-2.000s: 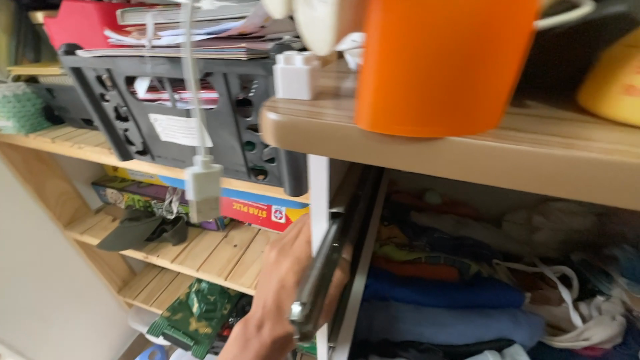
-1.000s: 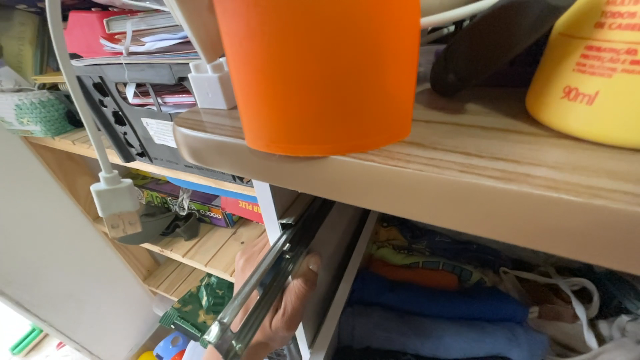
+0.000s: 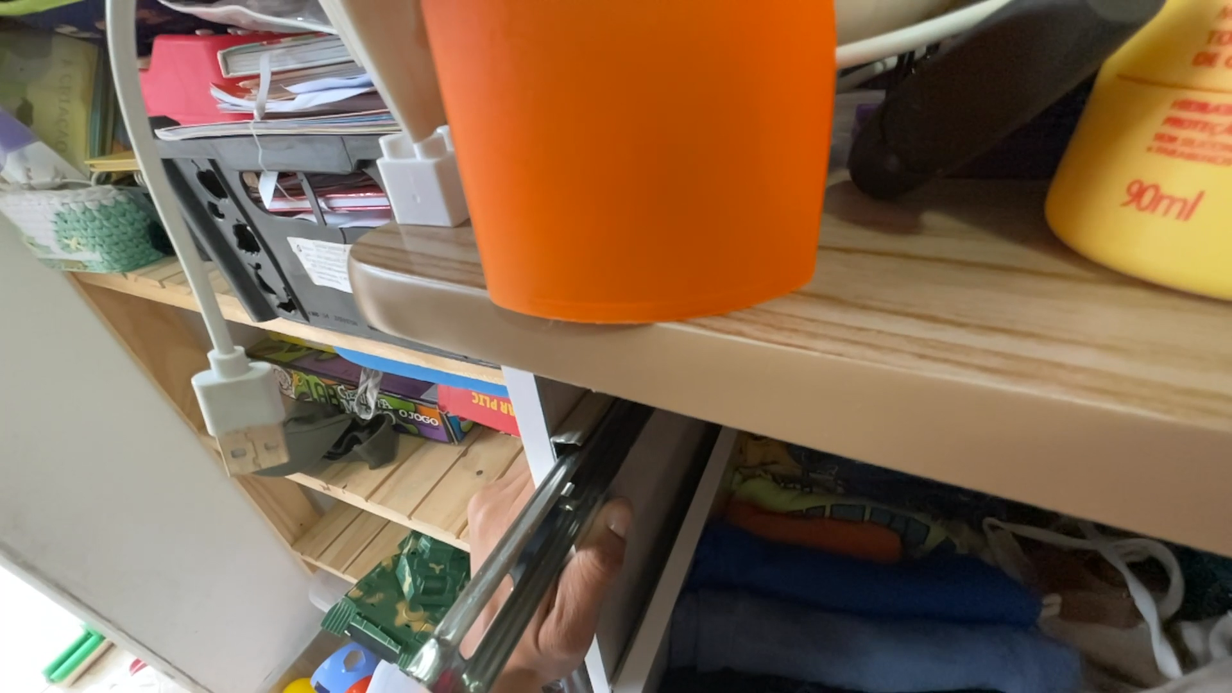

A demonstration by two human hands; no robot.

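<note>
My left hand (image 3: 553, 577) is at the lower middle, left of an open compartment. It is wrapped around a shiny metal drawer slide (image 3: 520, 568), with the thumb on the slide's right side and the fingers on its left. The rail partly hides the palm. Beside the hand runs the white edge of a panel (image 3: 531, 409). Folded clothes (image 3: 866, 577) lie in the compartment to the right. Above it, an orange plastic cup (image 3: 640, 154) stands at the edge of a wood-patterned top (image 3: 924, 356). My right hand is out of view.
A white USB cable plug (image 3: 236, 399) hangs at the left. A white plug adapter (image 3: 422, 178) and a yellow bottle (image 3: 1145, 164) sit on the top. Behind are a black plastic crate (image 3: 351, 154) of papers, a slatted wooden shelf (image 3: 423, 481) and a green camouflage-patterned packet (image 3: 404, 592).
The view has shifted closer to the orange cup. My left hand stays at the slide, and its thumb, largely hidden in the oldest frame, now shows on the right side.
</note>
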